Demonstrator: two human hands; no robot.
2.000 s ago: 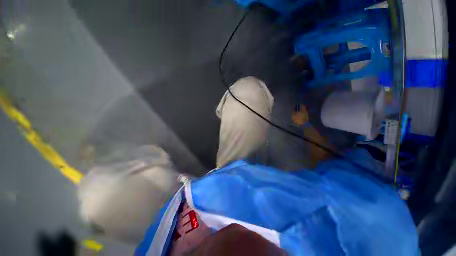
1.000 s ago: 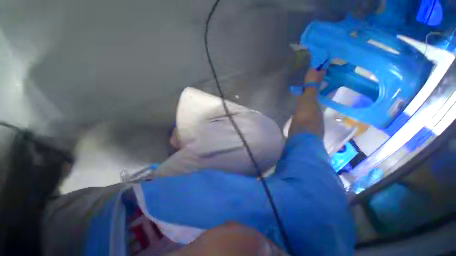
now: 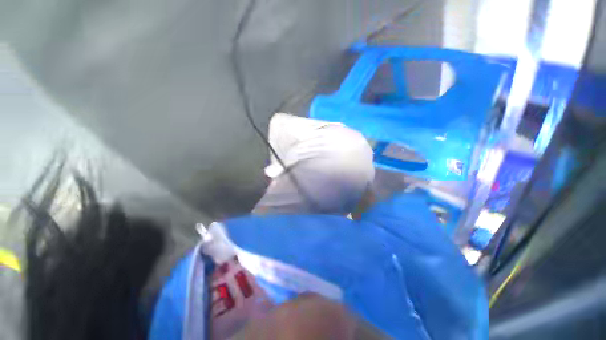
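A blue plastic stool with openwork sides stands beyond my knee, right of the middle of the picture. Neither of my hands can be made out. A small patch of skin shows between my blue sleeve and my pale trouser leg, but no fingers are visible. The picture is blurred. No tool or part can be made out.
My knee in pale trousers is in the centre over grey floor. A thin black cord hangs across the view. Dark hair is at lower left. A shiny upright post and blue items stand at right.
The hand with the blue wrist strap, seen at the stool a second ago, is out of sight. The stool now appears further left and at a different angle as the view has shifted.
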